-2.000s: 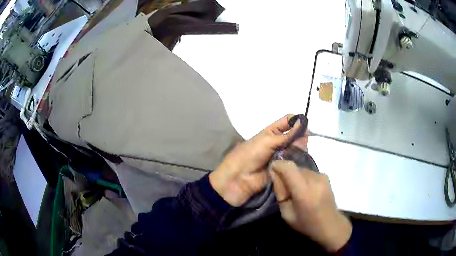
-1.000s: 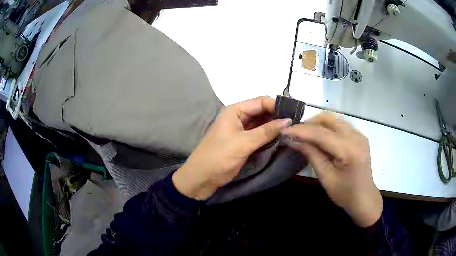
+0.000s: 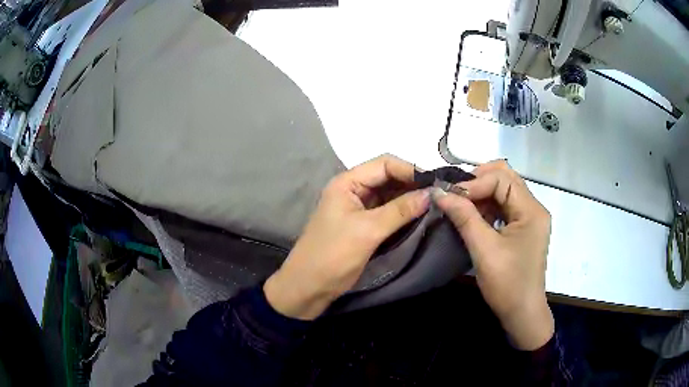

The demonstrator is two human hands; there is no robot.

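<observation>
The grey-beige garment panel (image 3: 204,128) lies heaped over the table at the left and runs down to my hands. Its dark brown end (image 3: 444,175) is pinched between both hands near the table's front edge. My left hand (image 3: 351,227) grips it between thumb and fingers from the left. My right hand (image 3: 502,234) pinches it from the right, fingertips almost touching my left thumb. A small pale thing shows at the right palm; I cannot tell what it is. Grey cloth hangs below my hands, with fine-striped cloth (image 3: 185,272) at lower left.
The white sewing machine head (image 3: 536,38) stands at upper right above the needle plate (image 3: 520,103). Scissors (image 3: 678,249) lie at the far right edge. A green basket (image 3: 73,302) with cut cloth is at lower left. Another machine (image 3: 26,72) is at upper left.
The dark brown end stood upright and flat a second ago and now shows folded between my fingertips. My right hand has closed in on it. The whole view shifted up, then slightly back.
</observation>
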